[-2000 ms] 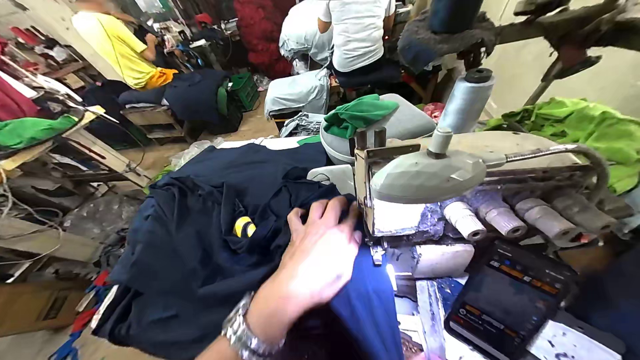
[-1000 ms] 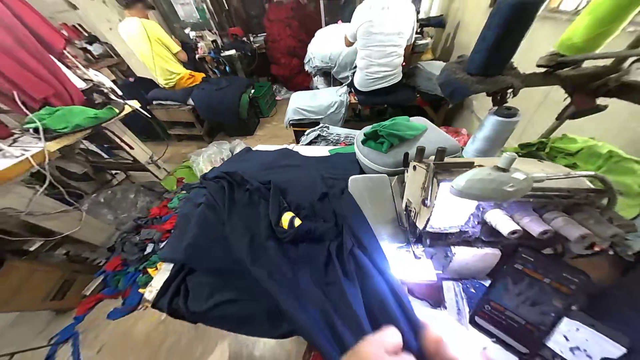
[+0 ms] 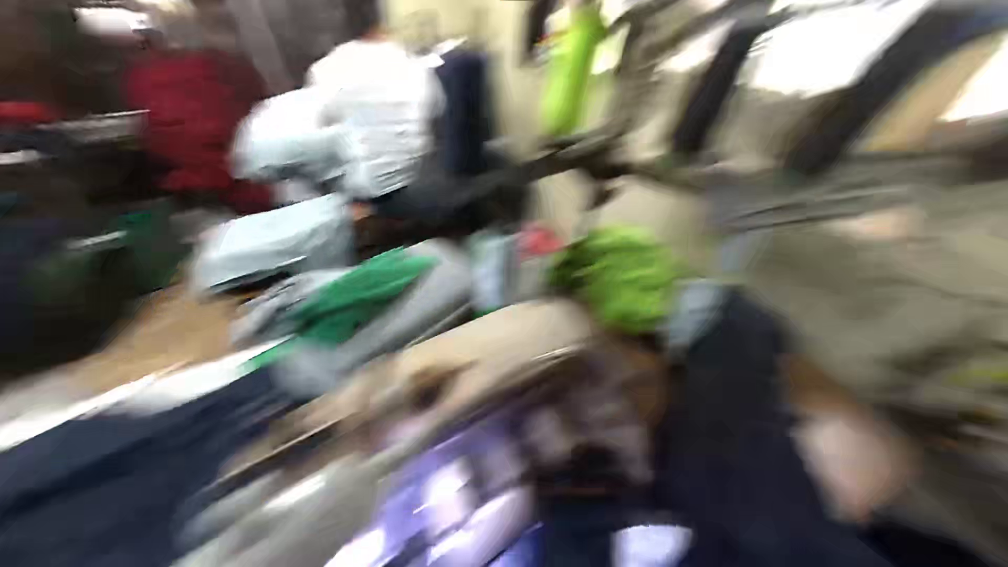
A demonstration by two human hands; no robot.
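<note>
The view is heavily blurred. At the lower right, what looks like my right hand is beside a dark navy cloth; whether its fingers grip the cloth cannot be told. I do not see my left hand. The beige body of the sewing machine crosses the middle, with thread cones in a bright purplish glare below it. More navy fabric lies at the lower left, to the left of the machine.
Green cloth lies on a grey surface behind the machine. A lime-green fabric heap sits to its right. Farther back, a person in a white top is near a pale covered seat and a dark red pile.
The view has swung strongly to the right. The hands low beside the machine a second ago are no longer there; one hand now shows at the right beside dark cloth.
</note>
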